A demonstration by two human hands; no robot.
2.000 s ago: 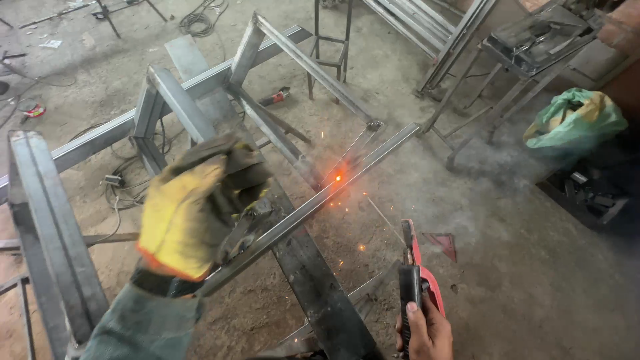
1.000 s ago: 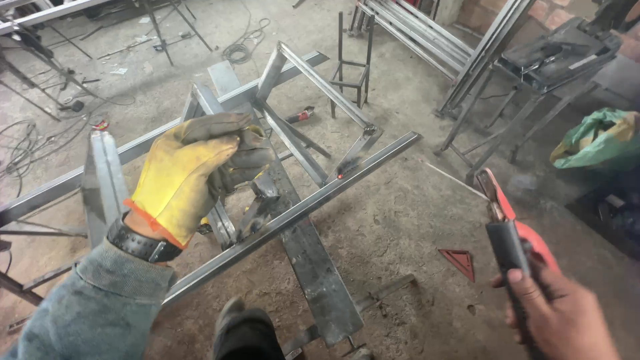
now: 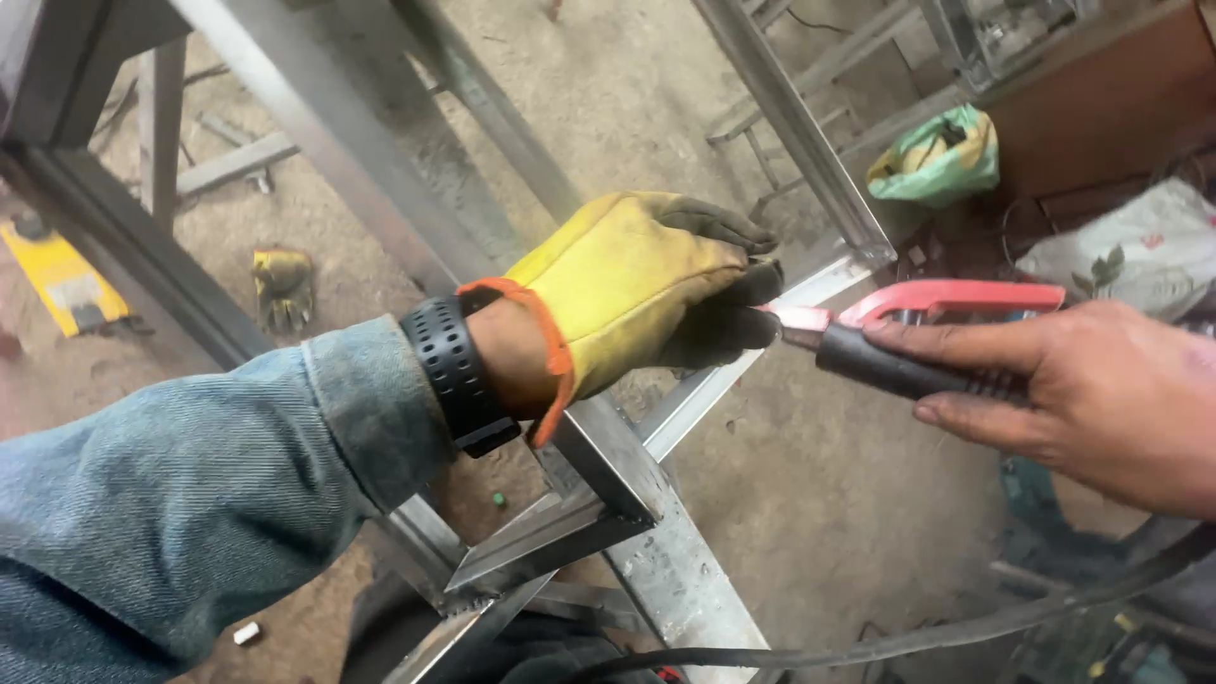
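My left hand [image 3: 655, 285], in a yellow leather work glove with an orange cuff, reaches across a welded steel frame [image 3: 708, 389]. Its dark gloved fingertips meet the jaw end of a welding electrode holder [image 3: 950, 296]; whether they grip it or an electrode in it is hidden. My bare right hand [image 3: 1073, 389] is closed around the holder's black handle and red lever. A black welding cable [image 3: 855, 655] runs along the lower edge. Below my left wrist, steel profiles meet at an angled corner [image 3: 617, 513], with a flat steel bar [image 3: 689, 579] beneath.
Large steel profiles [image 3: 313, 142] cross the upper left. A spare glove [image 3: 283, 288] and a yellow tool [image 3: 65, 275] lie on the floor at left. A green plastic bag [image 3: 940, 157] and a white sack [image 3: 1130, 247] are at the right.
The view has shifted strongly, closer to the frame. My hands, apart one second ago, now meet at the holder's jaws. The orange glow and sparks on the steel bar two seconds ago are gone.
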